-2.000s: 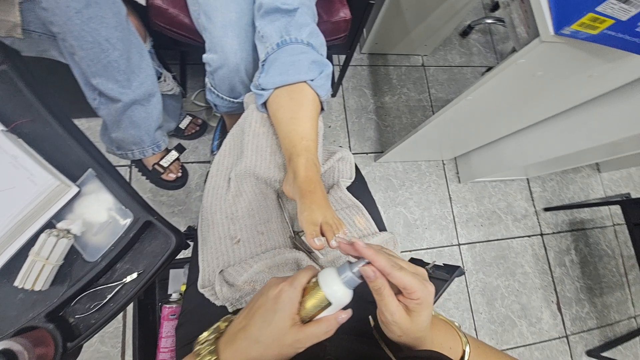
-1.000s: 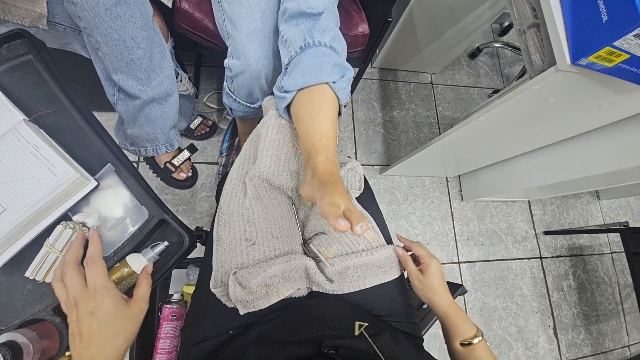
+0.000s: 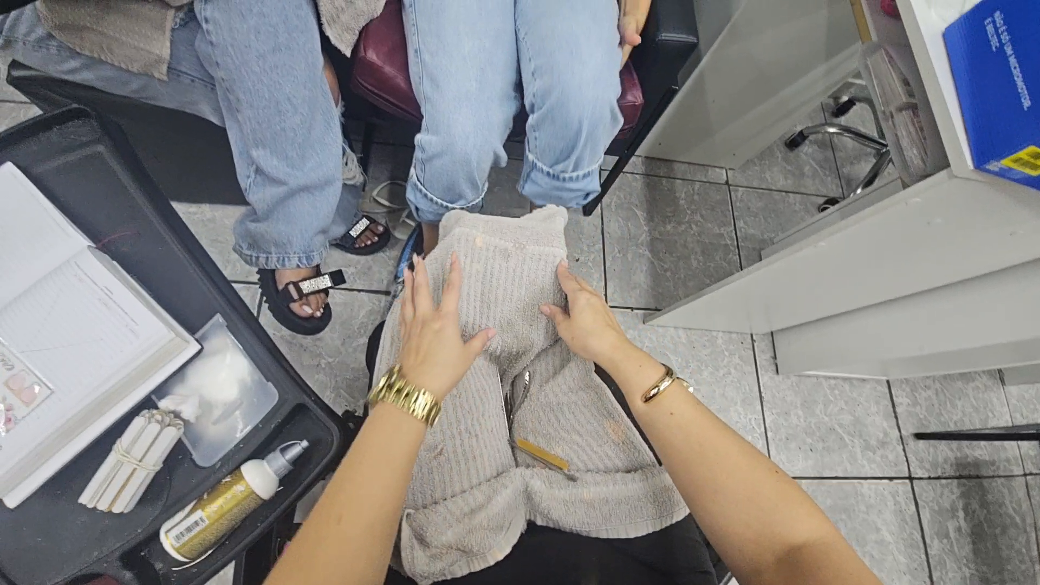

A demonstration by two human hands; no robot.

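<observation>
A ribbed beige towel (image 3: 504, 284) lies over my lap. My left hand (image 3: 439, 329) rests on its left part, fingers spread, holding nothing. At the towel's right edge is my right hand (image 3: 581, 313), its thumb and fingers touching the cloth; whether it pinches the fabric is hard to tell. Lower on the towel, in its folds, lie a yellow-handled tool (image 3: 542, 453) and a thin metal tool (image 3: 510, 398), partly hidden. A seated person's legs in rolled jeans (image 3: 561, 106) are beyond the towel, their feet mostly hidden.
On the black tray (image 3: 154, 203) at left are an open book (image 3: 89, 325), a banded bundle of nail files (image 3: 134, 463), a clear container of cotton (image 3: 223, 390) and a gold bottle (image 3: 223, 508). Another person's sandaled foot (image 3: 301, 296) is near it. A grey desk panel (image 3: 829, 276) stands right.
The bare foot that was on the towel is off it. My left hand has moved from the bottle at the tray onto the towel. The gold bottle, earlier in my hands, lies on the tray.
</observation>
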